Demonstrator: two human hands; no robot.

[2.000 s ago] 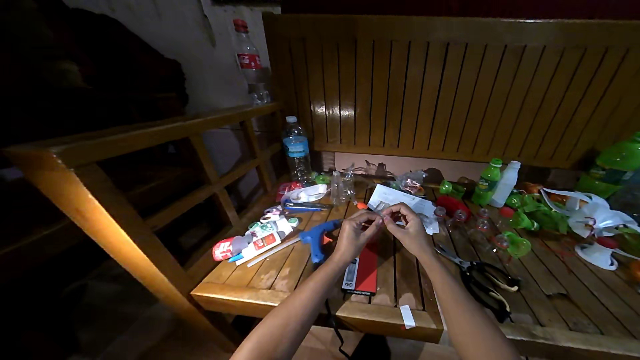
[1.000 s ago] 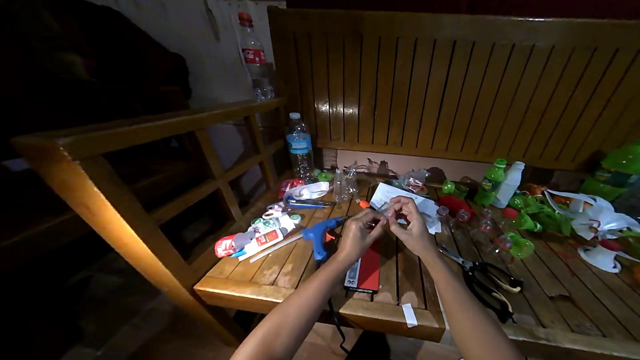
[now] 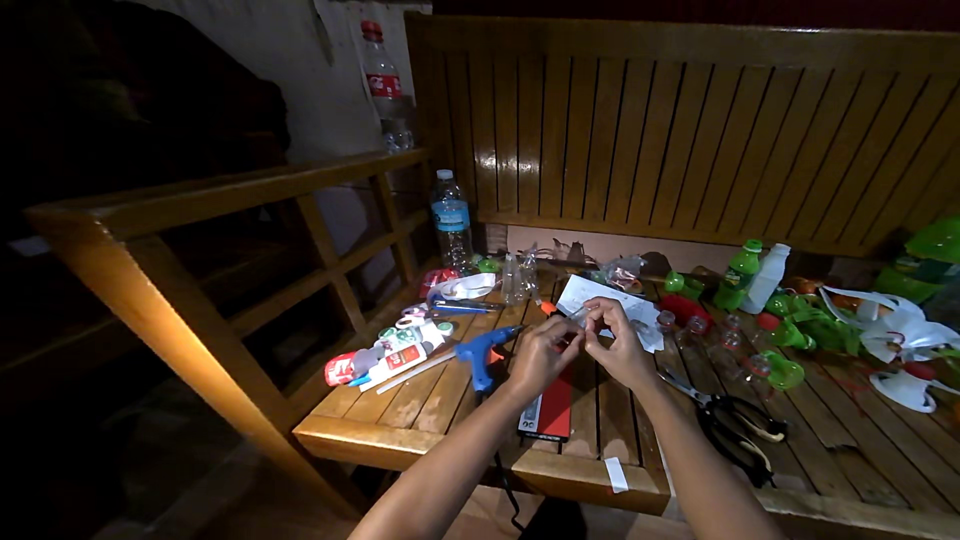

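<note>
My left hand (image 3: pixel 546 352) and my right hand (image 3: pixel 616 341) meet over the middle of the slatted wooden bench, fingertips together on a small clear piece (image 3: pixel 579 315), perhaps plastic. Its shape is partly hidden by the fingers. Below my hands lies a red box (image 3: pixel 553 405). Left of my left hand, a blue hot glue gun (image 3: pixel 474 358) rests on the slats with its cord hanging over the front edge. Behind my right hand is a sheet of white paper (image 3: pixel 589 294). Black-handled pliers (image 3: pixel 739 427) and scissors-like metal blades lie to the right of my right forearm.
A blue-labelled water bottle (image 3: pixel 452 225) stands at the back left; a red-capped bottle (image 3: pixel 384 86) stands on the armrest (image 3: pixel 262 184). Glue bottles and tape lie left. Cut bottle necks (image 3: pixel 731 337), a green bottle (image 3: pixel 739 276), a white bottle (image 3: pixel 766 279) and white plastic pieces (image 3: pixel 896 326) crowd the right.
</note>
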